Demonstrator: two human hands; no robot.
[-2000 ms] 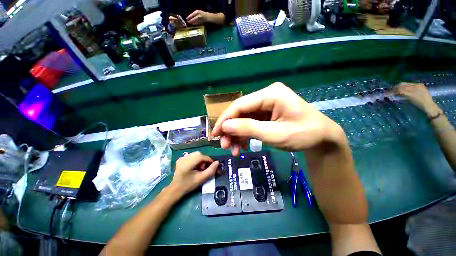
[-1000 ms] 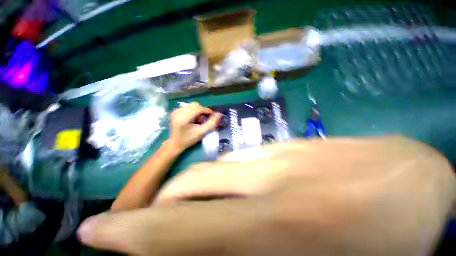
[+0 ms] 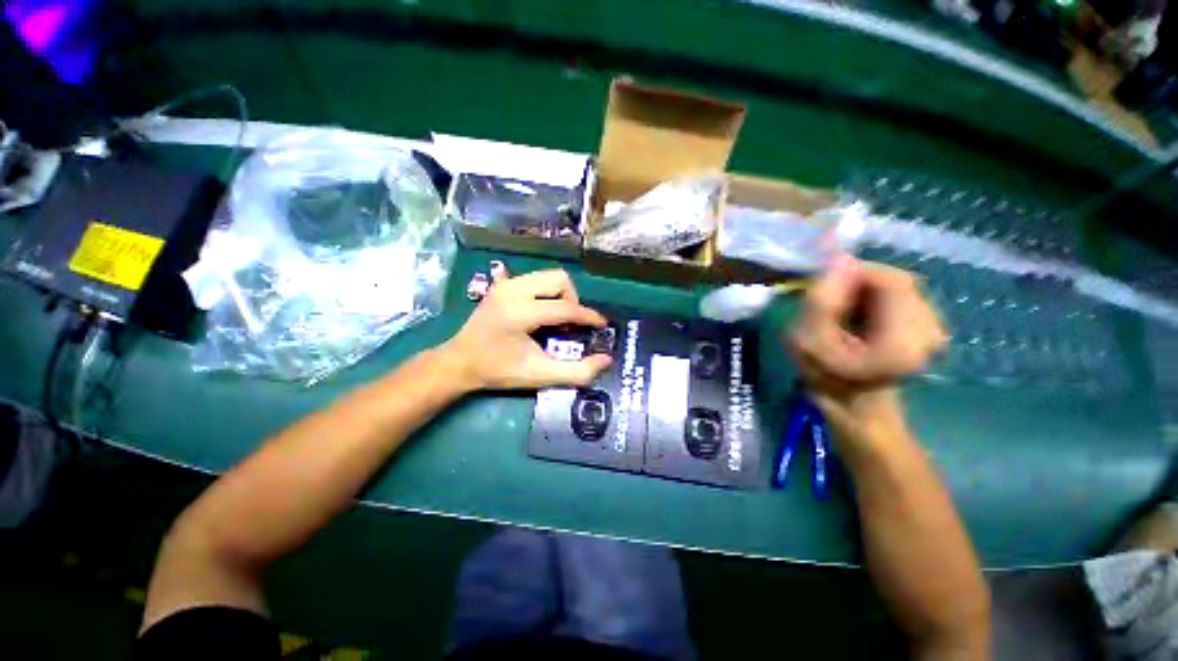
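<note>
Two black fixture plates lie side by side: the left plate [image 3: 550,429] and the right plate [image 3: 668,446], each with two oval pockets and white print. My left hand [image 3: 527,336] rests on the left plate, thumb and a finger apart around the upper pocket, no part visible between them. My right hand [image 3: 868,323] is raised right of the plates, blurred, fingers curled towards the thumb; whether it holds something is unclear. A white bottle [image 3: 736,302] leans behind the right plate, its yellow tip pointing towards my right hand.
Blue-handled cutters [image 3: 801,449] lie right of the plates. Behind are a left parts box [image 3: 517,240], an open-lidded middle box [image 3: 669,136] and a right box [image 3: 775,194]. Small shiny parts [image 3: 481,284] lie beside my left hand. Left are a crumpled bag [image 3: 323,278] and black control box [image 3: 175,220].
The camera view has shifted. My right hand has gone from the near foreground to right of the plates. The bottle, upright before, now leans right. My left hand stays at the left plate, its fingers more spread.
</note>
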